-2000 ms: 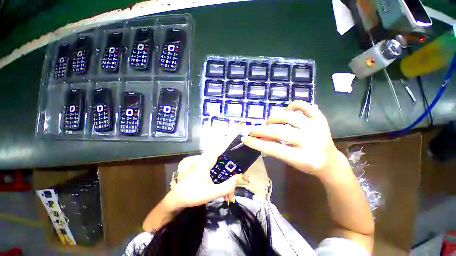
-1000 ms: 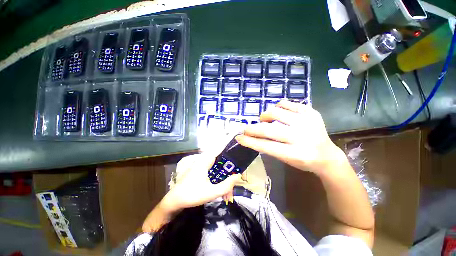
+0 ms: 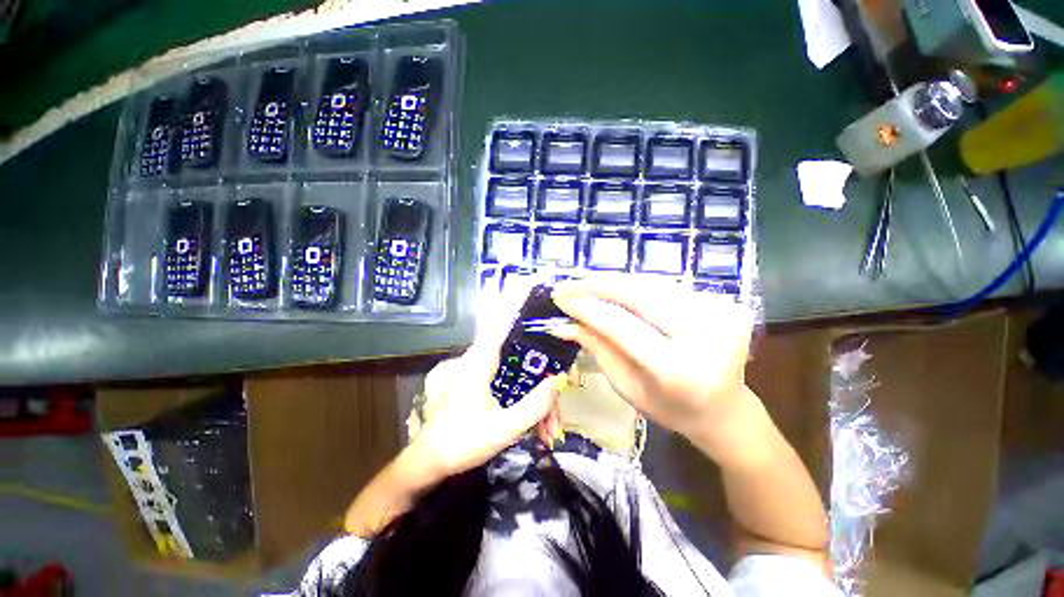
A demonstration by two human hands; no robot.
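A black keypad phone (image 3: 534,357) is held in my left hand (image 3: 467,402), tilted, with its keys facing up. My right hand (image 3: 671,350) is at the phone's top end, with its fingertips over the screen area. Whether those fingers pinch a thin piece cannot be told. The lens tray (image 3: 483,198) lies just beyond my hands, with dark-framed lenses (image 3: 615,201) in its square pockets. My right hand hides part of its front edge. The phone tray (image 3: 134,257) lies at the left with several keypad phones (image 3: 405,107) lying keys up.
Right of the lens tray lie a white paper (image 3: 824,184), tweezers (image 3: 879,227), a whitish bottle (image 3: 893,134) and a yellow bottle (image 3: 1021,131) near a blue cord (image 3: 1015,274). Open cardboard boxes stand below the bench edge, left (image 3: 128,513) and right (image 3: 974,466).
My right hand has turned and its fingers have closed in over the phone's top, uncovering more of the lens tray's third row. The phone now stands more upright in my left hand.
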